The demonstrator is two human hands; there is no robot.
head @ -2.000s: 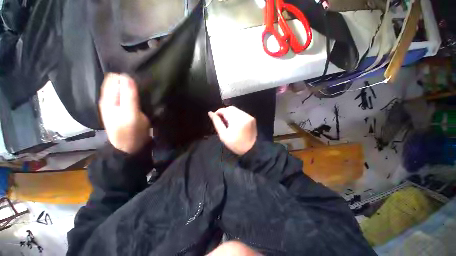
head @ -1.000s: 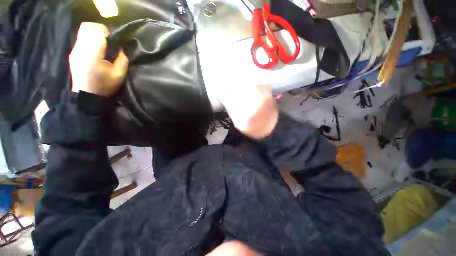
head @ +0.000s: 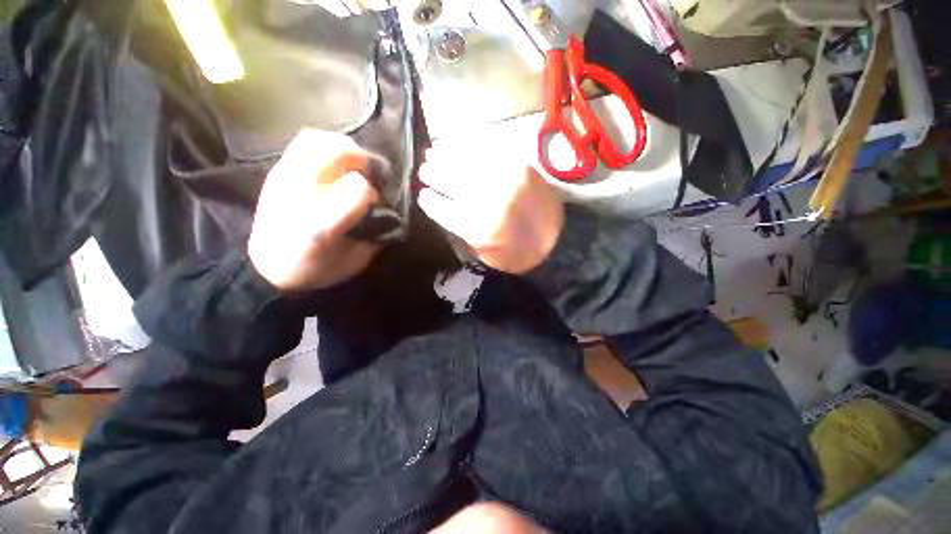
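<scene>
A dark, shiny leather-like panel (head: pixel 282 99) lies over the table and hangs towards the lap. Its right edge, a long seam, runs up to small metal parts near the top. My left hand (head: pixel 316 212) is closed on the panel near this edge, with a dark fold showing beside its fingers. My right hand (head: pixel 498 214) is at the right side of the edge, its fingertips touching or nearly touching it; glare washes them out, so its grip cannot be told. Red-handled scissors (head: pixel 581 134) lie on the white table (head: pixel 490 94), right of the panel.
A black strip (head: pixel 720 130) and a pink-red slim stick (head: pixel 661 33) lie right of the scissors. A bright yellow lamp (head: pixel 204 40) glows at upper left. Pale and tan strips (head: pixel 857 125) hang at the table's right end. A yellow bundle (head: pixel 857 454) lies in a basket at lower right.
My left hand has moved right and down to the panel's edge and gathered it. My right hand has moved slightly up to the edge. The panel now lies flatter at the top.
</scene>
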